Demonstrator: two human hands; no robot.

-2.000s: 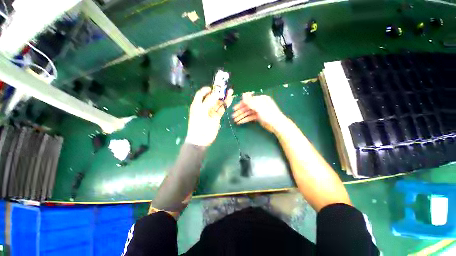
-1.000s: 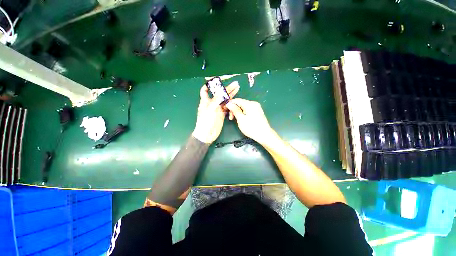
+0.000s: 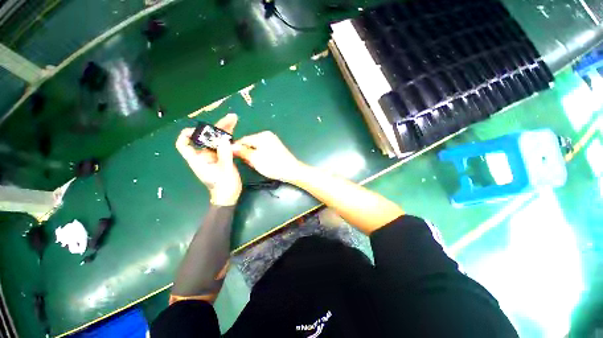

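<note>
A small black adapter housing (image 3: pixel 210 136) with a pale, mixed-colour inside facing up is held above the green bench. My left hand (image 3: pixel 215 165) holds it in the palm and fingers. My right hand (image 3: pixel 264 155) touches the near right end of the housing, its fingertips pinched there; whether they grip the housing or its cord cannot be told. A dark cord bundle (image 3: pixel 262 186) lies on the bench beneath my right forearm, partly hidden by it.
Stacked trays with rows of black housings (image 3: pixel 456 72) stand at the upper right. A blue stool (image 3: pixel 492 168) is at the right. Crumpled white paper (image 3: pixel 71 237) and corded adapters (image 3: pixel 100 232) lie at the left. The green belt (image 3: pixel 192 72) runs beyond, carrying dark parts.
The view has turned towards the right, so the stacked trays appear nearer the middle. My right hand came from open beside the left hand to the housing's end. The cord hung down earlier.
</note>
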